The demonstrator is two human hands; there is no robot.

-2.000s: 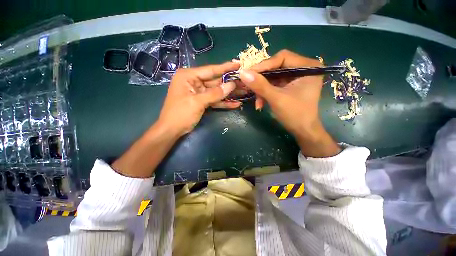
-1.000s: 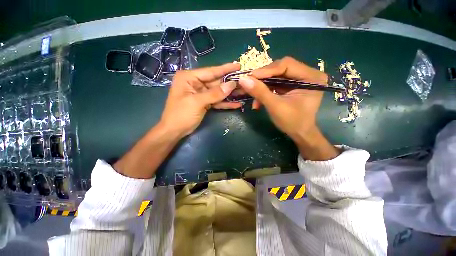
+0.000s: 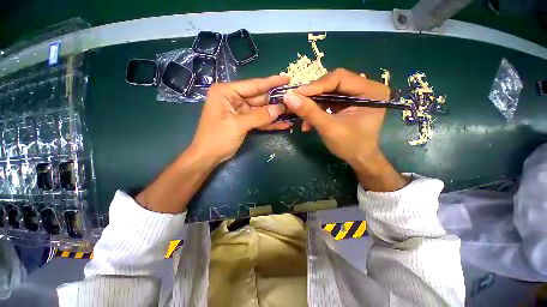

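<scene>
My left hand (image 3: 231,117) holds a dark watch case (image 3: 277,95) with a shiny rim, mostly hidden by fingers. My right hand (image 3: 351,117) grips long dark tweezers (image 3: 360,102) like a pen, back end pointing right. Their tips are at the case, hidden behind my right fingers. A heap of small cream pieces (image 3: 306,69) lies just beyond my hands. A pile of mixed dark and cream bits (image 3: 421,108) lies to the right, near the tweezers' back end.
Several waiting watch cases (image 3: 177,77) lie at upper left, some on a crinkled clear bag (image 3: 163,93). A clear blister tray (image 3: 42,141) with some dark cases is at far left. A small clear packet (image 3: 505,89) lies at far right. A pale rail (image 3: 354,20) runs behind. A pale sleeve is at right.
The back end of the tweezers has swung slightly toward me since the first frame, and changed little since the second. My left hand still holds the case in nearly the same place.
</scene>
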